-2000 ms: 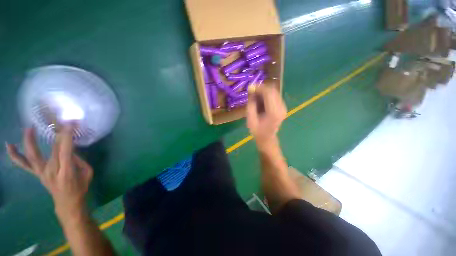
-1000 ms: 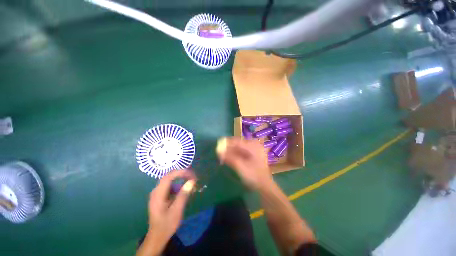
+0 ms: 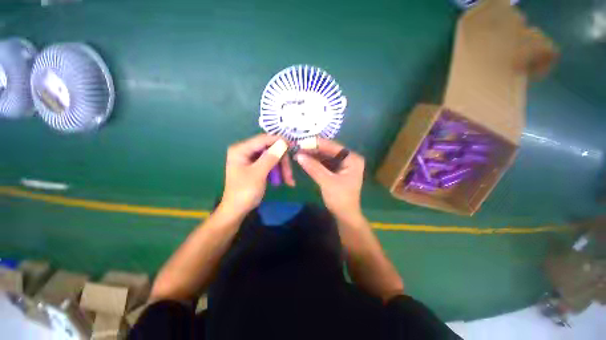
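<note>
A white slotted fan housing [image 3: 303, 111] lies on the green bench just beyond my hands, its solid centre facing up. My left hand [image 3: 258, 166] holds a purple battery cell [image 3: 275, 174], partly hidden by the fingers. My right hand [image 3: 332, 174] is close beside it, with thumb and fingertips pinched near the cell's end and a slim black tool [image 3: 337, 159] held among the fingers. Pale yellow finger cots [image 3: 308, 143] show on the fingertips. The thin parts between the fingertips are too small to tell.
An open brown carton [image 3: 425, 149] with purple cells inside stands at the right, its flap raised. Two more fan housings [image 3: 72, 86] sit at the upper left. A yellow line [image 3: 153, 211] crosses the near side. Cardboard boxes [image 3: 105, 299] are at the lower left.
My hands have come together in front of the housing, the right one leaving the carton's side. The view has shifted, so the carton shows farther right and the white cable is out of view.
</note>
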